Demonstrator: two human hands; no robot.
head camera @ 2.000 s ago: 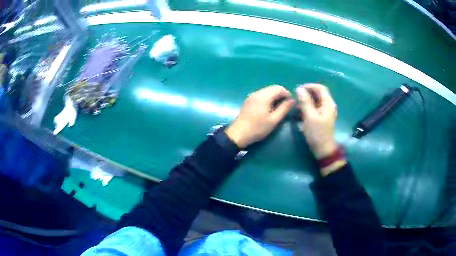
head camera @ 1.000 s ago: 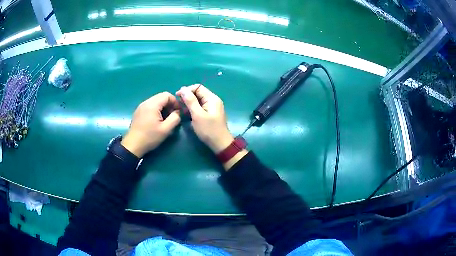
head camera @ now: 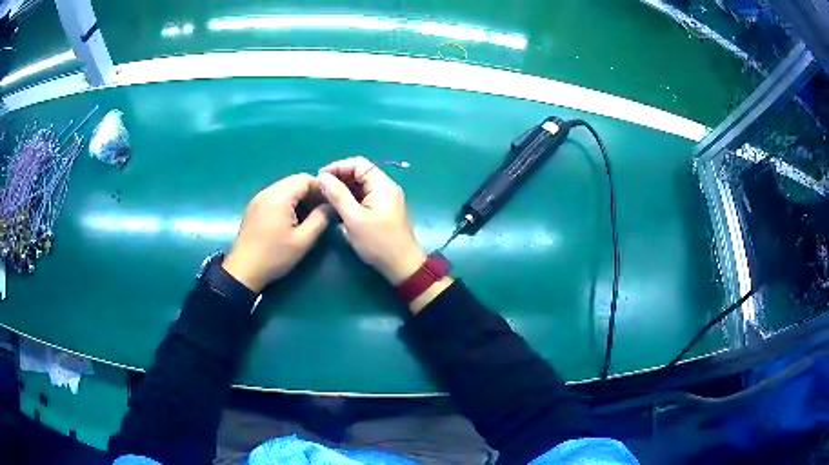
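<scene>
My left hand (head camera: 277,227) and my right hand (head camera: 371,216) meet over the middle of the green bench, fingertips pinched together. A thin lead wire (head camera: 396,164) with a small pale end sticks out past my right hand's fingers. The rest of it and whatever lies between the fingertips are hidden. The black electric screwdriver (head camera: 514,174) lies on the bench to the right of my right hand, its thin bit pointing down-left near my red wristband.
A wire bundle (head camera: 34,192) lies at the far left, with a small crumpled plastic bag (head camera: 110,139) beside it. The screwdriver cord (head camera: 614,236) loops down to the bench's front edge. A white rail (head camera: 382,69) runs behind. A clear-sided frame (head camera: 724,227) stands at right. A green bin (head camera: 77,404) is below left.
Since one second ago, the wire's pale end has moved down, nearer my right hand's fingers. Both hands stay together in nearly the same place. A thin loop on the strip beyond the rail has moved right.
</scene>
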